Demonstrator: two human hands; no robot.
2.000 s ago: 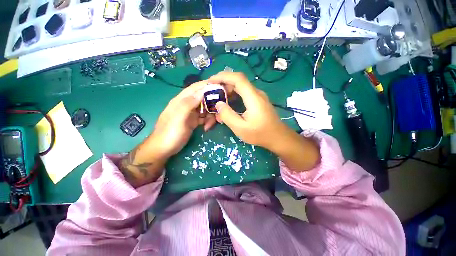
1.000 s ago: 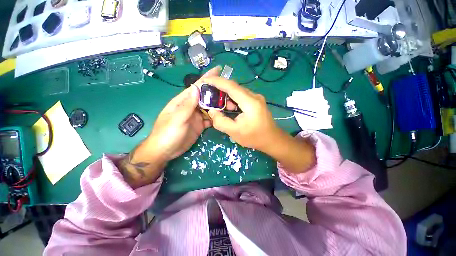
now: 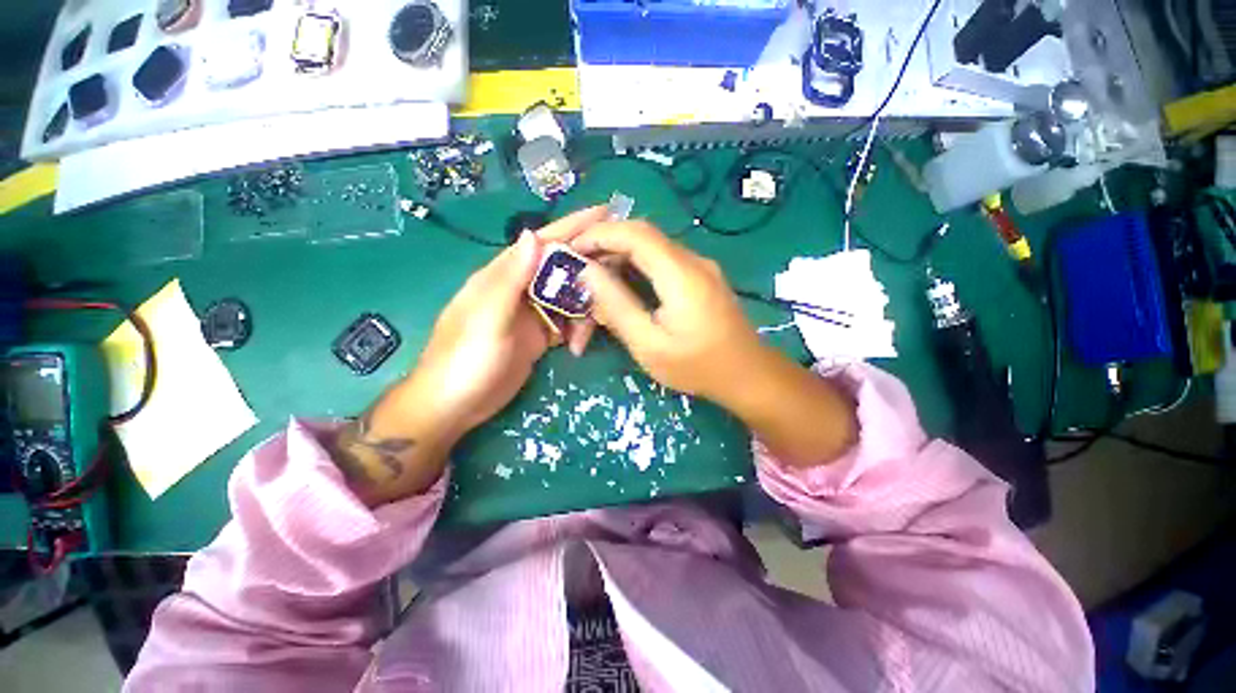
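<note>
A small rounded-square watch body with a pale rim and a dark face bearing a white patch is held above the green mat. My left hand grips it from the left side. My right hand holds it from the right, its thumb and fingers at the face and right edge. A thin yellowish strip hangs below the watch near my left fingers. The underside of the watch is hidden by my hands.
White scraps lie on the mat below my hands. A black square cover and yellow paper lie left, beside a multimeter. Tweezers rest on torn white paper at right. A black cylindrical tool lies farther right.
The watch has tilted in my hands since one second ago; its dark face with the white patch now shows more fully. My right fingers have shifted on it. The view has shifted slightly.
</note>
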